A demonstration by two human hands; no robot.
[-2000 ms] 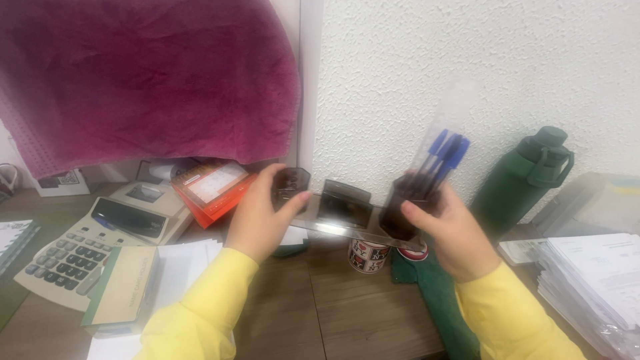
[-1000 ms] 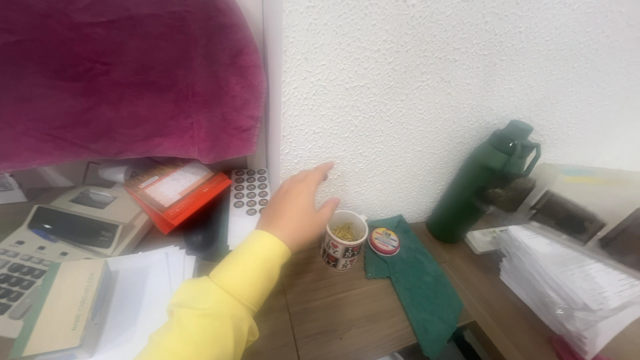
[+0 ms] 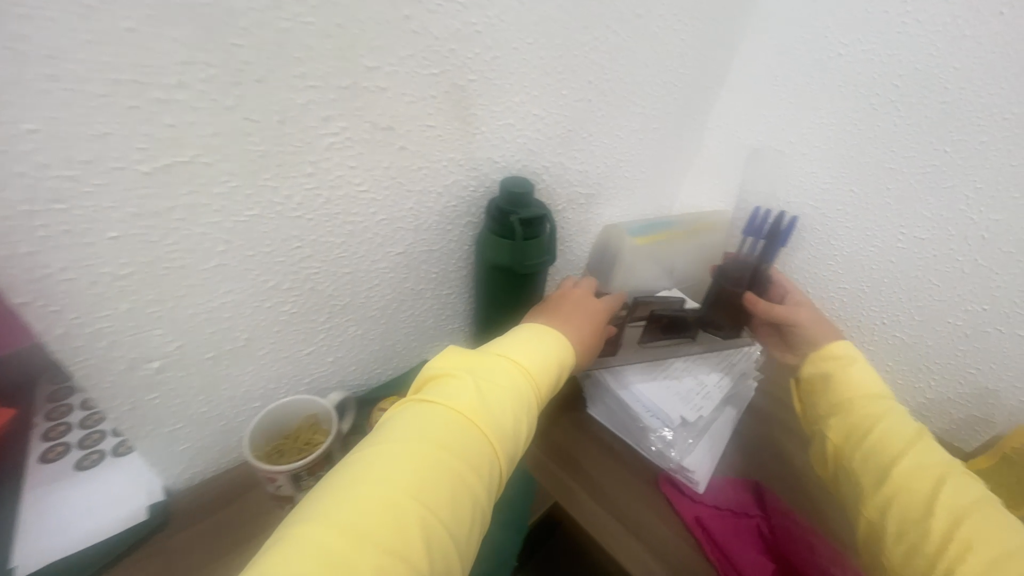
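A dark translucent desk organizer (image 3: pixel 668 326) with a pen cup at its right end is held between my two hands, above a stack of papers (image 3: pixel 680 408). My left hand (image 3: pixel 578 314) grips its left end, close to a dark green flask (image 3: pixel 514 260). My right hand (image 3: pixel 788 314) is closed around the cup end, which holds several blue-capped pens (image 3: pixel 768 232). Behind the organizer stands a translucent file case (image 3: pixel 664 244). The picture is blurred.
A patterned mug (image 3: pixel 292 444) with yellowish contents stands at the left, beside a sheet with round dark marks (image 3: pixel 84 480). A magenta cloth (image 3: pixel 756 524) lies near the front edge of the wooden desk (image 3: pixel 592 480). The textured wall rises close behind.
The view has swung right. The organizer, in both hands two seconds ago over the desk's middle, is now over the papers. My left hand, empty one second ago near the mug, is back on it.
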